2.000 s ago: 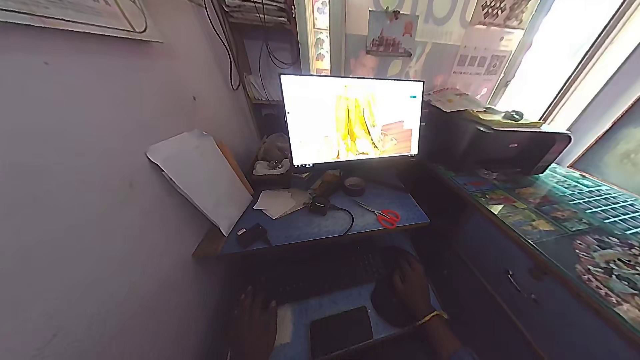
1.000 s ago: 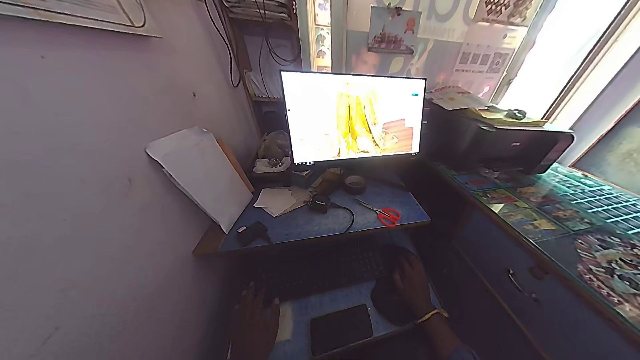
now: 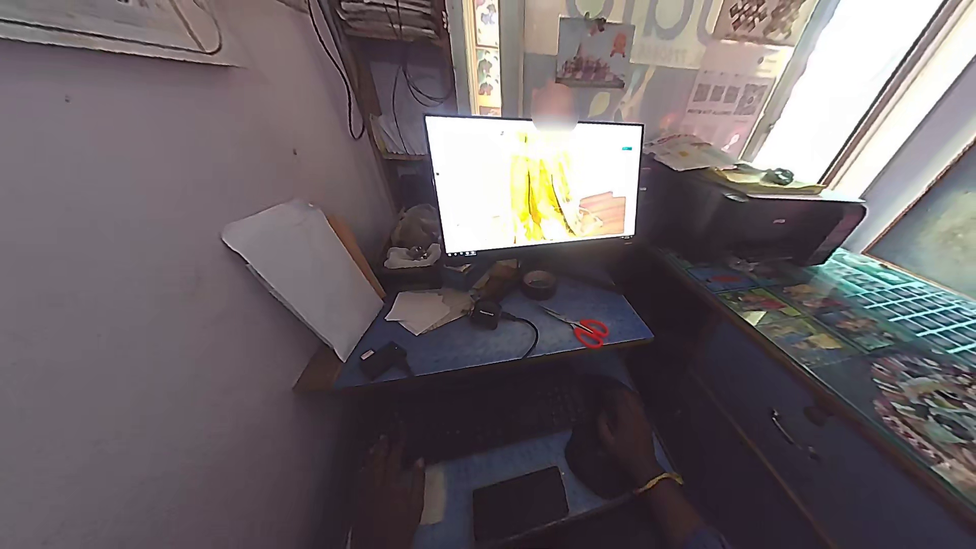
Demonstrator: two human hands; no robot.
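Observation:
On the lower shelf of a blue desk, my left hand [image 3: 387,488] lies with fingers apart at the left end of a dark keyboard [image 3: 488,412], holding nothing. My right hand [image 3: 627,431], with a yellow band at the wrist, rests over a dark mouse pad [image 3: 591,461]; it seems to cover a mouse, which is too dark to make out. Between my hands lies a flat black rectangular object [image 3: 520,503], with a pale strip [image 3: 433,494] beside my left hand. A lit monitor [image 3: 537,187] stands behind, showing a yellow garment.
The upper shelf holds red-handled scissors [image 3: 590,332], a roll of tape [image 3: 538,284], a black adapter with cable [image 3: 486,313], papers [image 3: 418,307] and another black plug [image 3: 383,360]. White sheets [image 3: 305,274] lean at the left wall. A printer [image 3: 770,217] and a glass-topped counter [image 3: 808,320] flank the right.

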